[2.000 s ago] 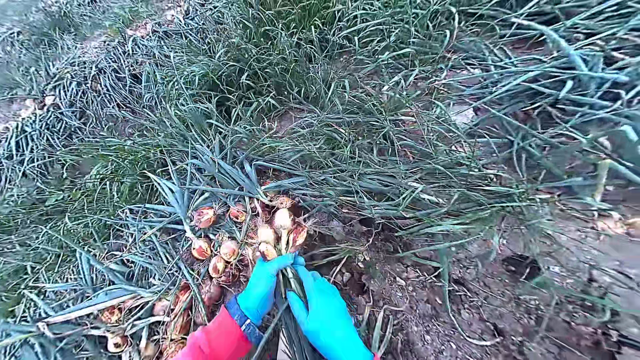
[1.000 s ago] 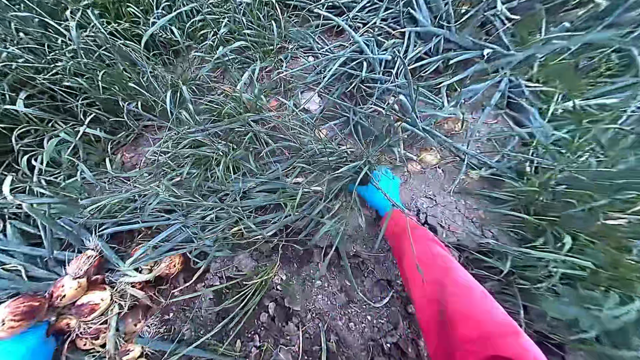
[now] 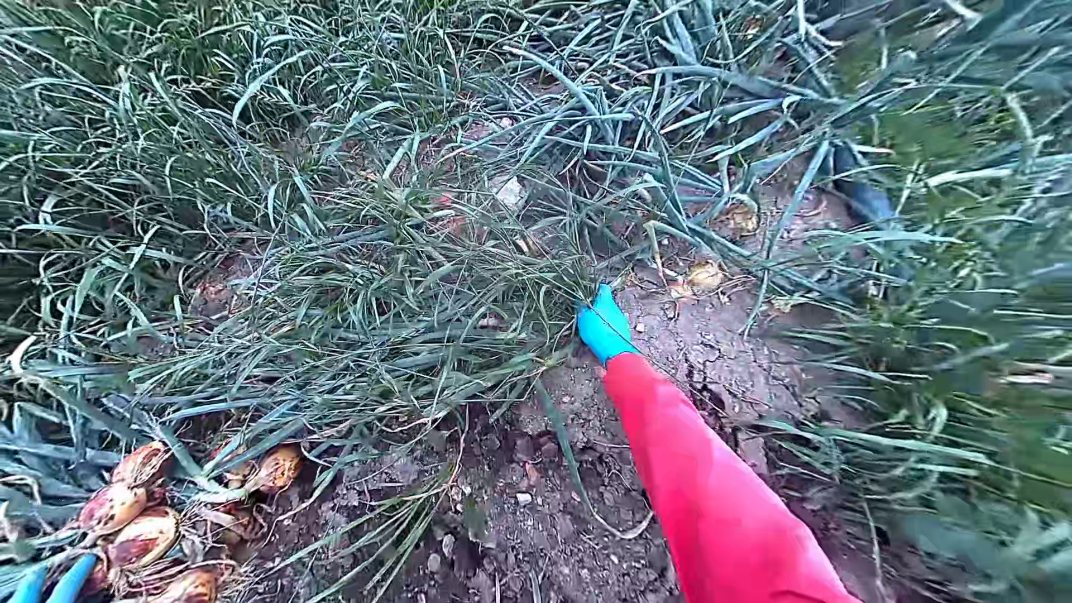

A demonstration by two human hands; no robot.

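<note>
My right hand (image 3: 605, 325), in a blue glove below a red sleeve, is closed at the base of a clump of long grass (image 3: 536, 285); the blades partly cover its fingers. At the bottom left corner only blue-gloved fingers of my left hand (image 3: 57, 584) show, against a pile of onions (image 3: 144, 536) with brownish-orange skins and dry roots. The rest of that hand is out of frame, so its hold cannot be told. Another onion (image 3: 278, 467) lies at the pile's right side, among green leaves.
A pale onion (image 3: 705, 275) lies on bare soil (image 3: 720, 335) right of my right hand, with another (image 3: 740, 218) under leaves beyond it. Fallen onion tops (image 3: 670, 159) spread across the upper right. Dense grass (image 3: 167, 159) covers the upper left. A pale stone-like piece (image 3: 509, 193) sits amid grass.
Two seconds ago both hands were together at a bunch of onions; my right hand has since moved right to the grass clump. My left hand stays by the onions. The view has shifted right.
</note>
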